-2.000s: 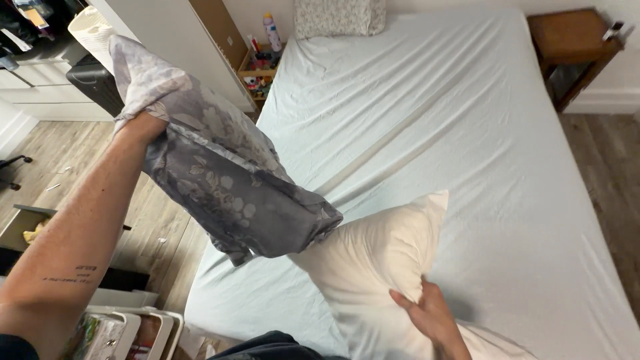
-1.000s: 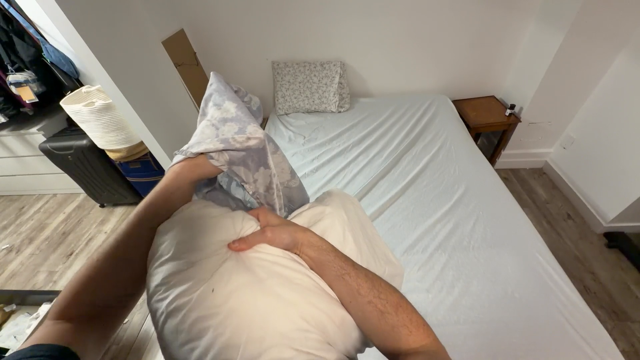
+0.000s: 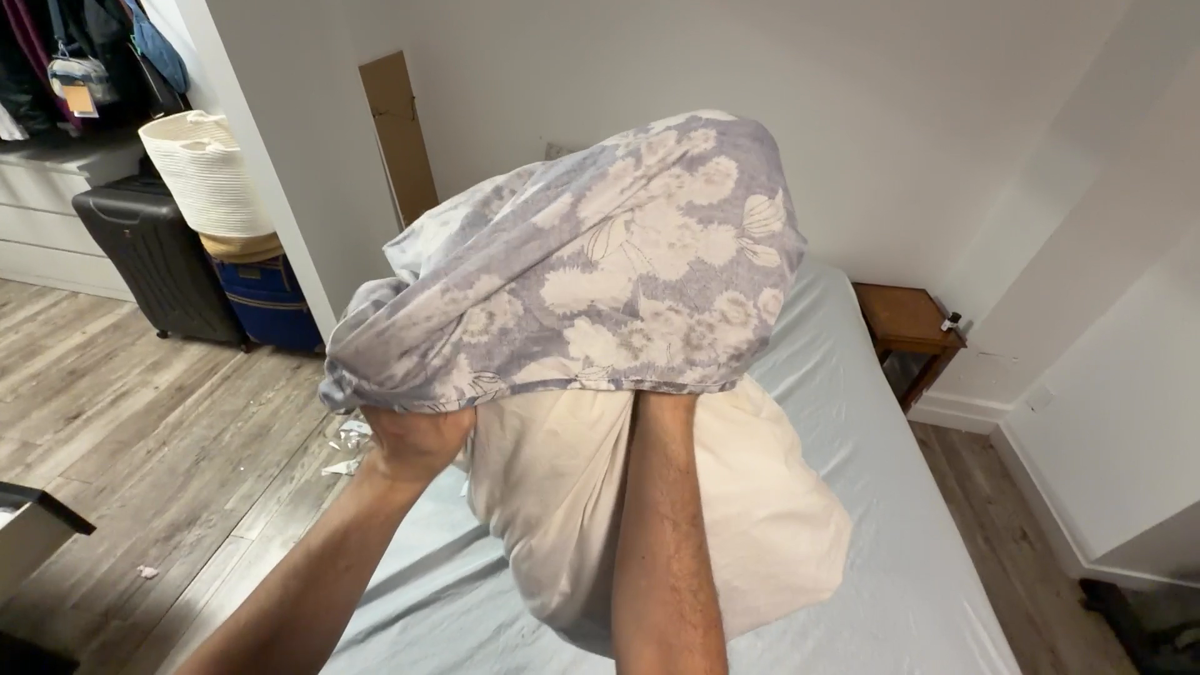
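Note:
A purple-grey floral pillowcase [image 3: 609, 272] covers the upper part of a white pillow [image 3: 769, 497], held up above the bed. My left hand [image 3: 417, 441] grips the pillowcase at the left end of its hem, with the fingers partly under the cloth. My right forearm runs up over the pillow and under the hem, so my right hand is hidden inside the pillowcase. The pillow's lower part bulges out below the hem, on both sides of my right forearm.
The bed has a light blue fitted sheet [image 3: 900, 562]. A wooden nightstand [image 3: 900, 314] stands beyond its right side. At the left are a black suitcase [image 3: 155, 262], a white rope basket [image 3: 206, 173] on a blue case [image 3: 272, 305], and an open drawer [image 3: 37, 534].
The pillowcase now covers the pillow's upper part. My right hand, visible on the pillow a second ago, has gone inside the pillowcase. The floral pillow on the bed is now mostly hidden.

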